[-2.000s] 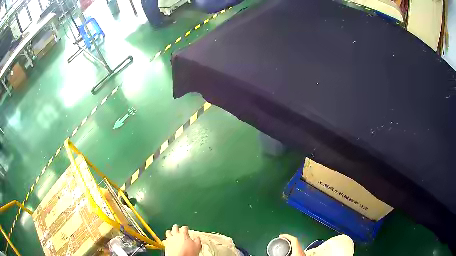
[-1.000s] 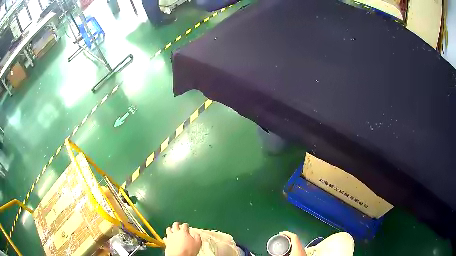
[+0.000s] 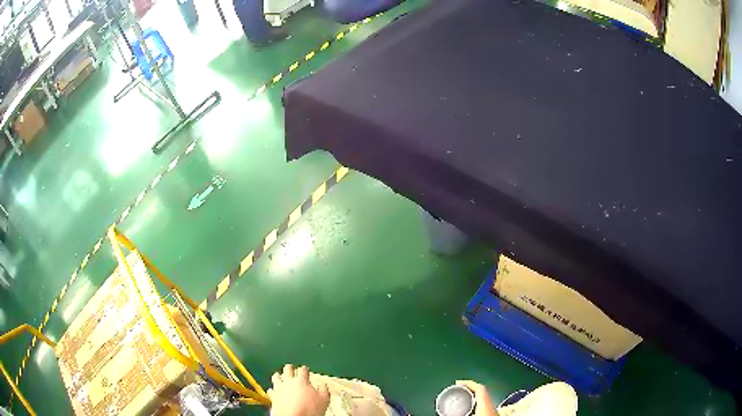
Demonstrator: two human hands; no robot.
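Observation:
The flask cup (image 3: 455, 401) is at the bottom edge of the head view, right of the middle, upright with its round silvery-grey inside facing up. My right hand (image 3: 480, 398) is wrapped around its right side; the hand is partly cut off by the frame edge. My left hand (image 3: 298, 393) is at the bottom edge, left of the middle, with its fingers bent near my light-coloured clothing. Its palm side is hidden, so I cannot tell whether it holds anything.
A black-covered table (image 3: 504, 122) spans the upper right. Under its edge is a blue crate or low cart (image 3: 533, 345) with a tan cardboard sheet (image 3: 561, 313). At lower left, a yellow-railed trolley (image 3: 154, 325) carries a taped carton (image 3: 114, 349) beside crumpled clear plastic (image 3: 203, 401).
The whole view has shifted very slightly. Both hands and the cup have stayed in nearly the same place.

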